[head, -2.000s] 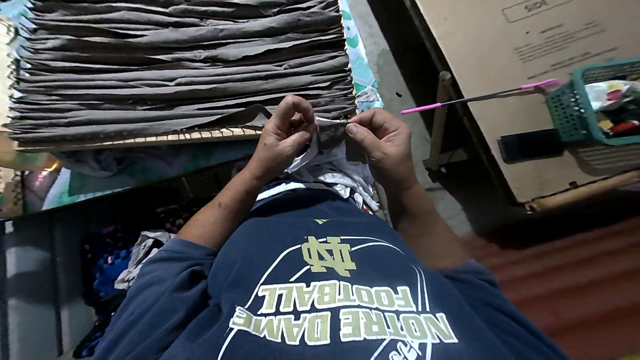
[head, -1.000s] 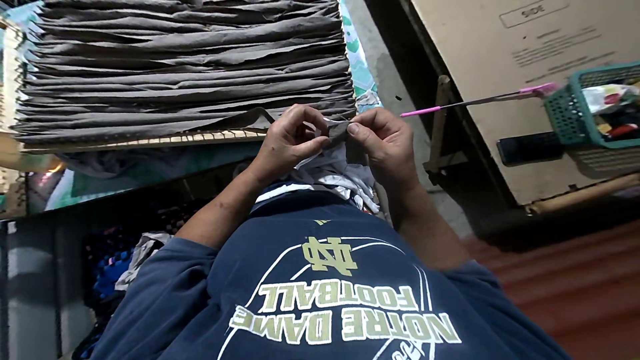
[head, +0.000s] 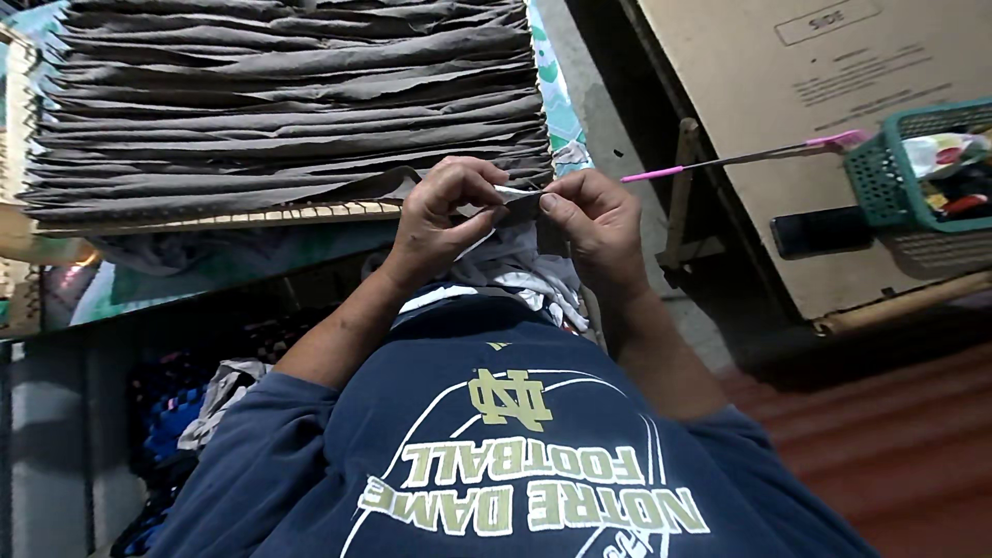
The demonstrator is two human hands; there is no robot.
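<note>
Many strips of dark grey cloth (head: 294,101) lie in tight folds across a wooden frame (head: 232,219), whose near edge is lined with small loops or pegs. At that edge's right end, my left hand (head: 453,205) pinches a grey cloth strip (head: 518,211) with a pale edge between thumb and fingers. Close on its right, my right hand (head: 593,221) grips the strip's other part between thumb and forefinger. The fingertips are a short way apart, with the cloth between them. Whether a small tool is in the fingers cannot be told.
White and grey cloth (head: 535,275) is bunched below my hands. At right, a cardboard sheet (head: 744,62) carries a green plastic basket (head: 891,167) of small items, a black phone-like object (head: 821,231) and a thin rod with pink ends (head: 655,175). A bamboo pole (head: 907,304) runs along its edge.
My fingers have shifted slightly on the strip. More of its grey cloth shows between my hands than two seconds ago. The folded cloth on the frame looks the same.
</note>
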